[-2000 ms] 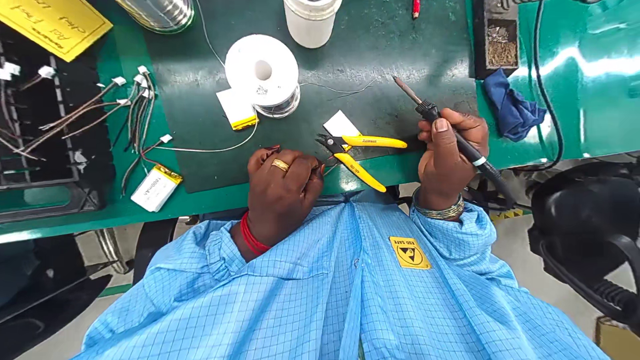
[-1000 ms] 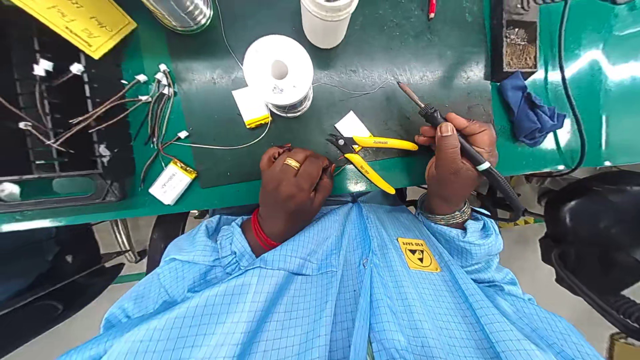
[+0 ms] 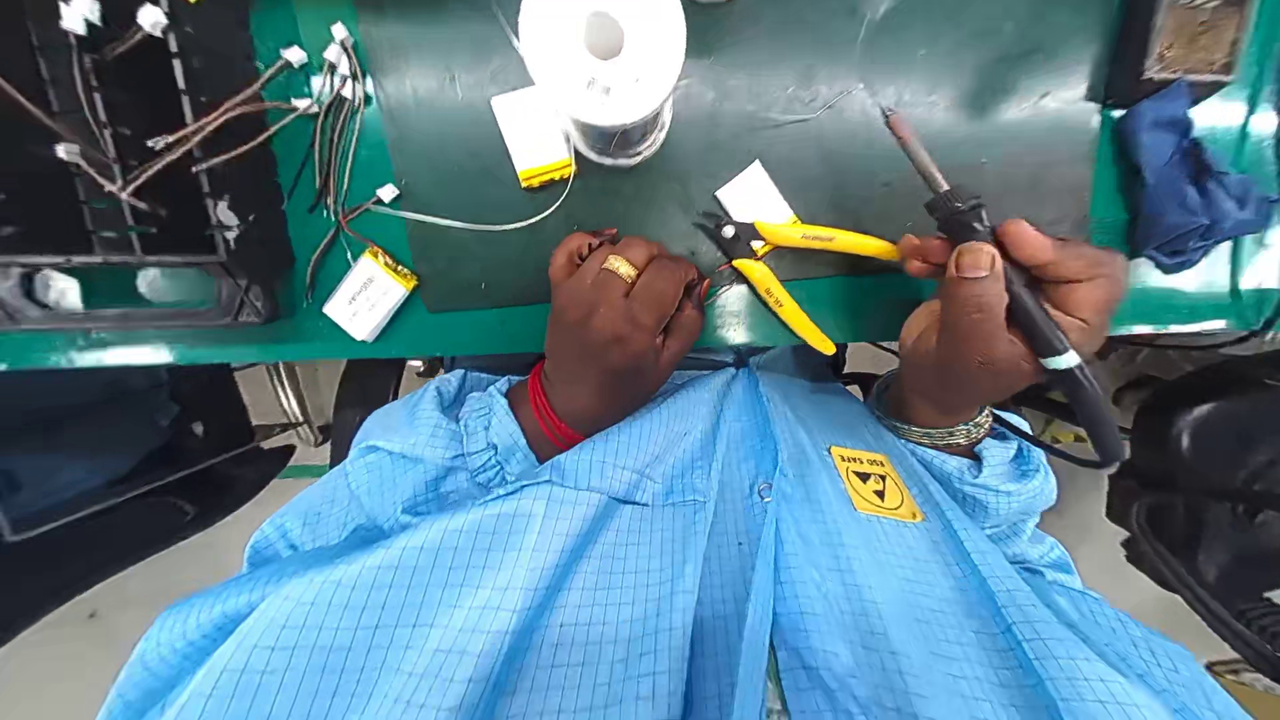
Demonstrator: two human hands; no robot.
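My right hand [image 3: 1010, 310] holds a soldering iron [image 3: 1030, 300] by its black handle, the tip pointing up and left above the dark mat. Its fingers are at the end of one yellow handle of the flush cutters [image 3: 780, 255], which lie with their jaws toward my left hand. My left hand [image 3: 625, 310] is curled, back up, at the mat's near edge; thin wires show by its fingertips, but its grip is hidden. Behind the cutters lies a pouch battery [image 3: 755, 195]. Another battery [image 3: 535, 135] lies beside a solder wire spool [image 3: 605, 70].
At the left, a third pouch battery [image 3: 370, 293] lies near wire leads with white connectors [image 3: 340, 110] and a black plastic tray [image 3: 130, 262]. A blue cloth [image 3: 1190, 180] and a tip-cleaner box [image 3: 1195, 40] are at the right. A solder strand [image 3: 820, 108] lies on the mat [image 3: 460, 270].
The view has shifted, leaving the white container and yellow paper out of frame. My right hand keeps hold of the soldering iron, and my left hand stays curled near the cutters.
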